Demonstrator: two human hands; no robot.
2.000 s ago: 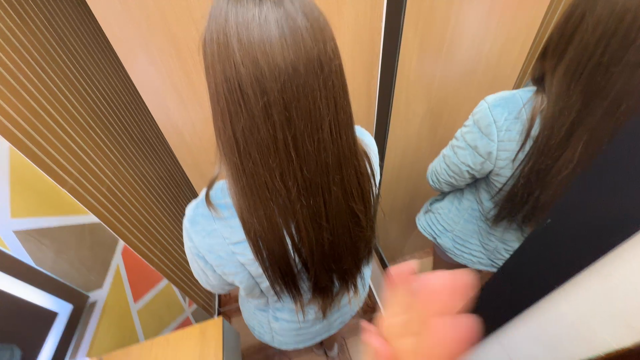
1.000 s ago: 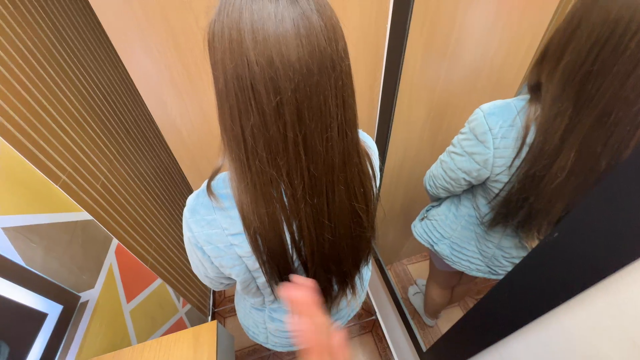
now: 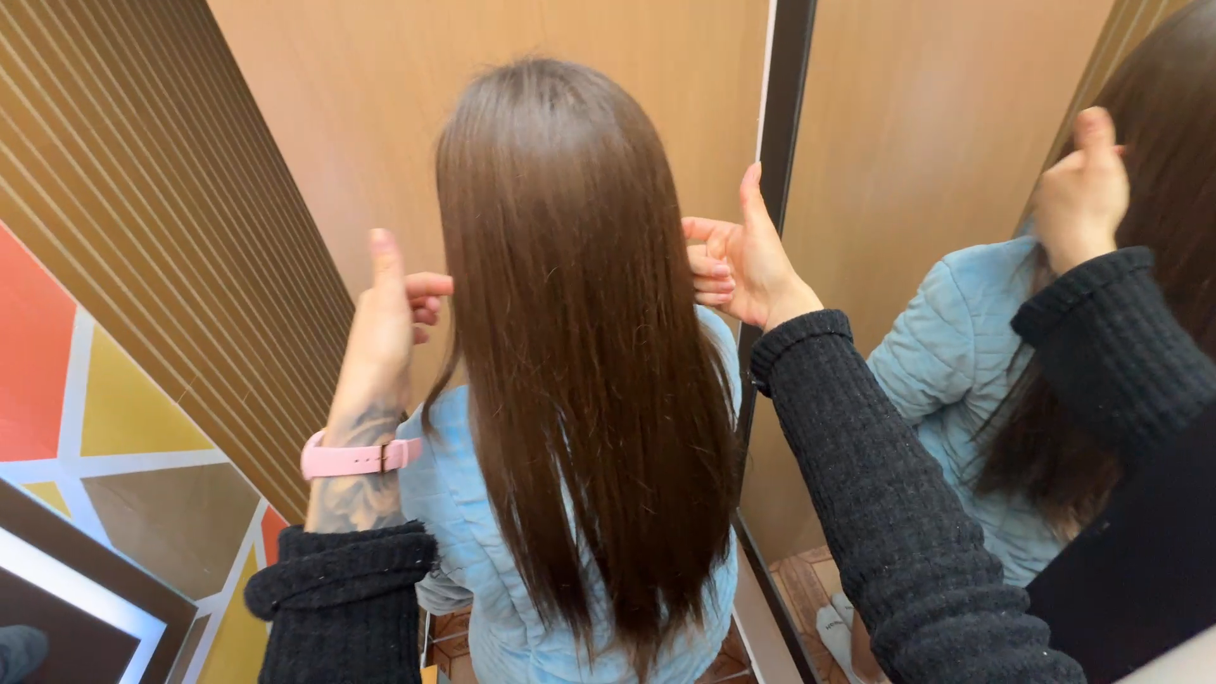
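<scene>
Long straight brown hair (image 3: 579,361) hangs loose down the back of a person in a light blue quilted robe (image 3: 456,484), seen from behind. My left hand (image 3: 389,304), with a pink watch strap (image 3: 351,460) on its wrist, is at the hair's left edge, thumb up and a fingertip at the strands. On the right side, my right hand (image 3: 746,256) has its thumb raised and its curled fingers beside the hair; some fingertips are partly hidden. Neither hand is closed around a lock.
A dark-framed mirror (image 3: 912,123) on the right reflects the person and one of my hands. Ahead is a wooden panel (image 3: 532,28), with slatted panelling (image 3: 180,171) to the left. A wall with coloured shapes (image 3: 142,399) and a lit dark frame (image 3: 85,579) stand lower left.
One blurred hand was low near the hair ends a second ago; now both hands are up at either side of the hair.
</scene>
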